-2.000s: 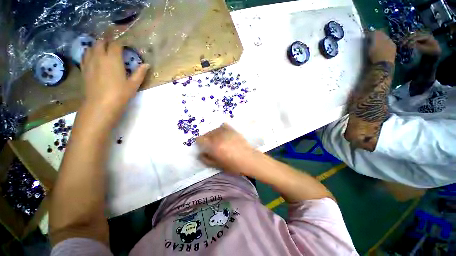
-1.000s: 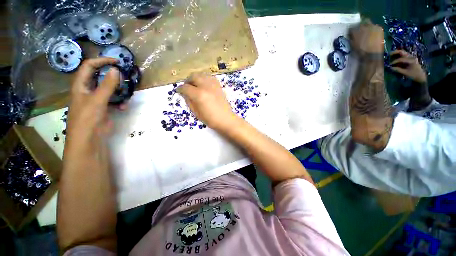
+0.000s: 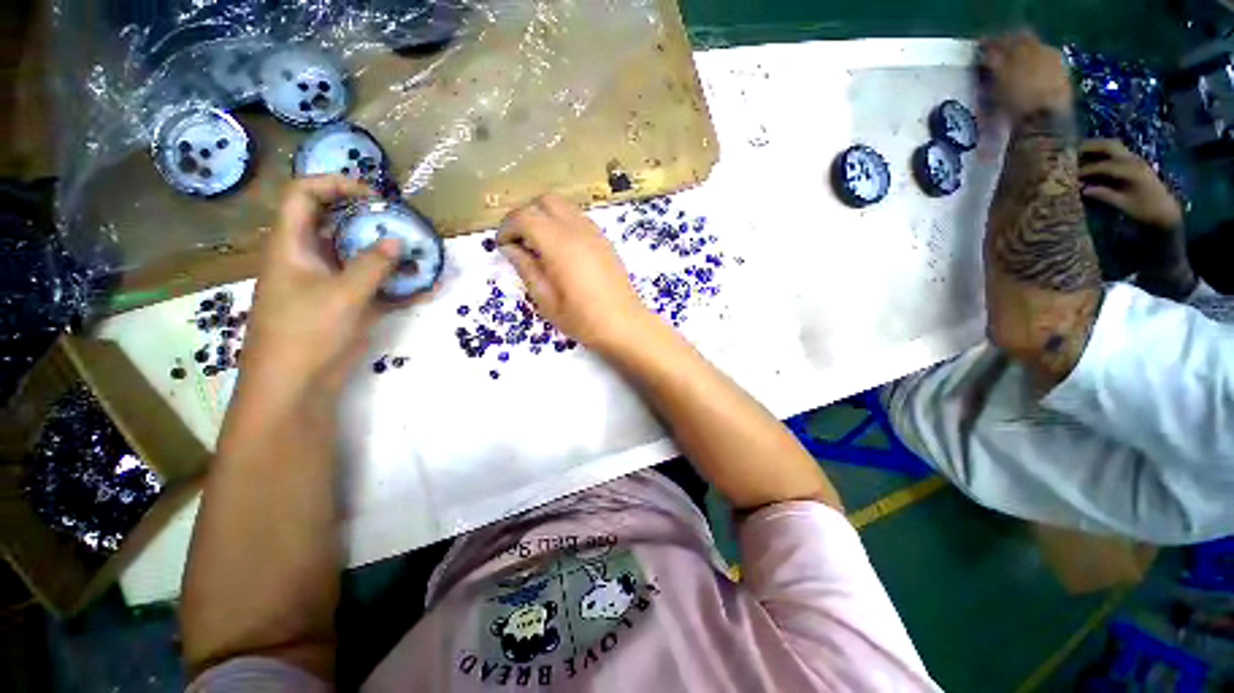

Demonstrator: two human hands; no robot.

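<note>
My left hand [image 3: 322,264] grips a dark-rimmed wheel [image 3: 393,249] by its edge, pale holed face up, over the sheet's upper edge. My right hand [image 3: 575,278] is bent over the small shiny purple-blue parts [image 3: 508,328] on the white sheet [image 3: 460,433]. Its fingertips are close together; whether they pinch a part is too small to tell. Several more wheels lie at the upper left, such as one wheel [image 3: 202,148] under or beside the clear plastic bag [image 3: 102,136].
Yellow-brown board [image 3: 541,108] behind my hands. Open carton [image 3: 176,471] of glittering parts at left, dark small parts [image 3: 217,332] near it. Three wheels, one here [image 3: 862,176], sit on the sheet's right. A person's tattooed arm [image 3: 1049,230] reaches over the sheet's right end.
My left hand has picked up a wheel from the board, turned it face up and moved it right. My right hand has moved up over the small parts.
</note>
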